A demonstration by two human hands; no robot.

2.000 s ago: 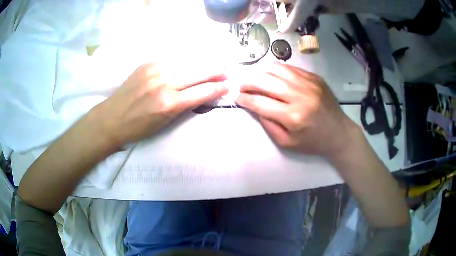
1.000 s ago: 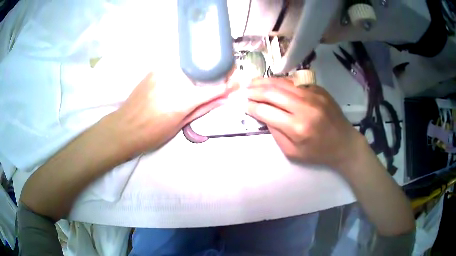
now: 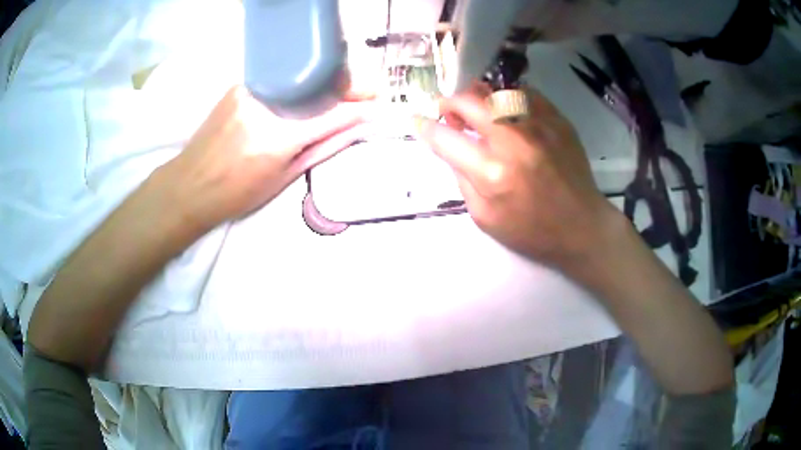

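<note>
White cloth (image 3: 97, 132) lies over the left of the machine table and runs under my left hand towards the needle area (image 3: 413, 79), where glare washes out its edge. My left hand (image 3: 255, 158) lies on the cloth, fingertips just in front of the needle area. My right hand (image 3: 518, 167) is at the right of the needle, thumb and index fingertips close together at the cloth's edge; what they pinch is lost in glare. The bright machine bed plate (image 3: 386, 180) with a dark outline shows between my hands.
A grey-blue lamp head (image 3: 294, 53) hangs above my left hand. The white machine head (image 3: 571, 26) is at the top right. Black scissors (image 3: 650, 167) lie right of my right hand. The white table (image 3: 351, 334) has its front edge before my lap.
Since one second ago, the lamp, machine and bed plate appear shifted left and up as the view moves. My right fingertips have bent closer beside the needle. My left hand stays on the cloth.
</note>
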